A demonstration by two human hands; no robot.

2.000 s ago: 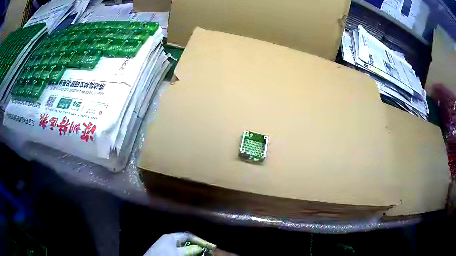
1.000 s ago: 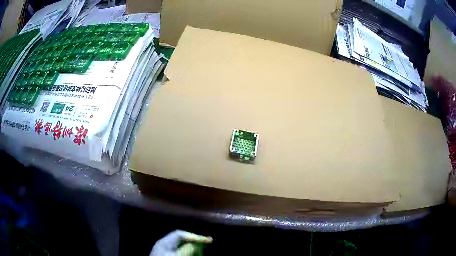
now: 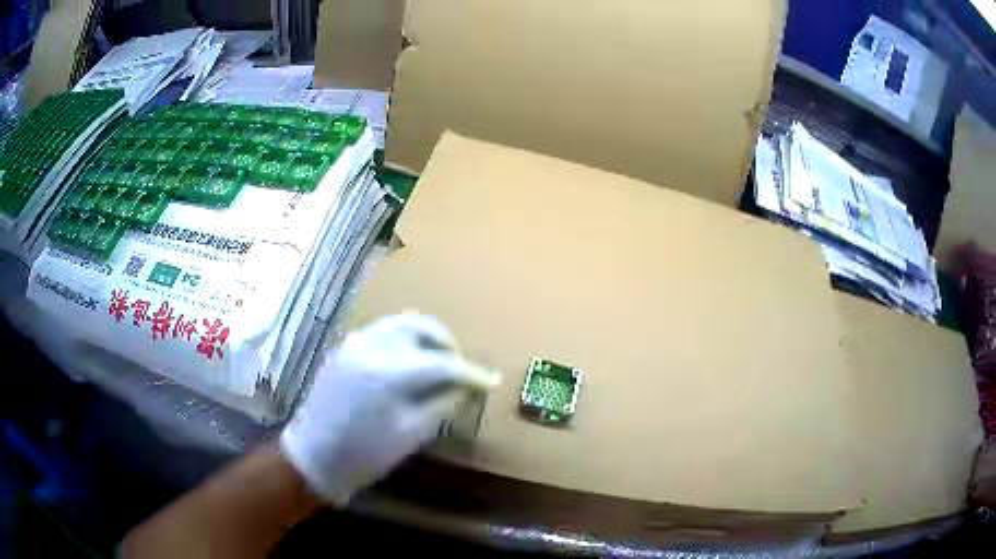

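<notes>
One small square green unit (image 3: 549,390) with pale edges lies open side up on the tan cardboard sheet (image 3: 655,328), near its front edge. My left hand (image 3: 382,399), in a white glove with yellowish fingertips, is just left of that unit and does not touch it. Its fingers are closed on a second unit (image 3: 463,419), blurred and greyish green, low over or on the cardboard; I cannot tell if it touches. My right hand is not in view.
A thick newspaper stack (image 3: 197,284) at the left bears rows of green units (image 3: 218,180). Another cardboard sheet (image 3: 579,87) stands upright behind. Loose papers (image 3: 841,207) lie at the back right. Reddish material (image 3: 977,317) is at the right edge.
My left hand has risen from below the bench edge onto the cardboard, beside the lying unit, with a unit in its fingers. The view has shifted, so the bench appears lower.
</notes>
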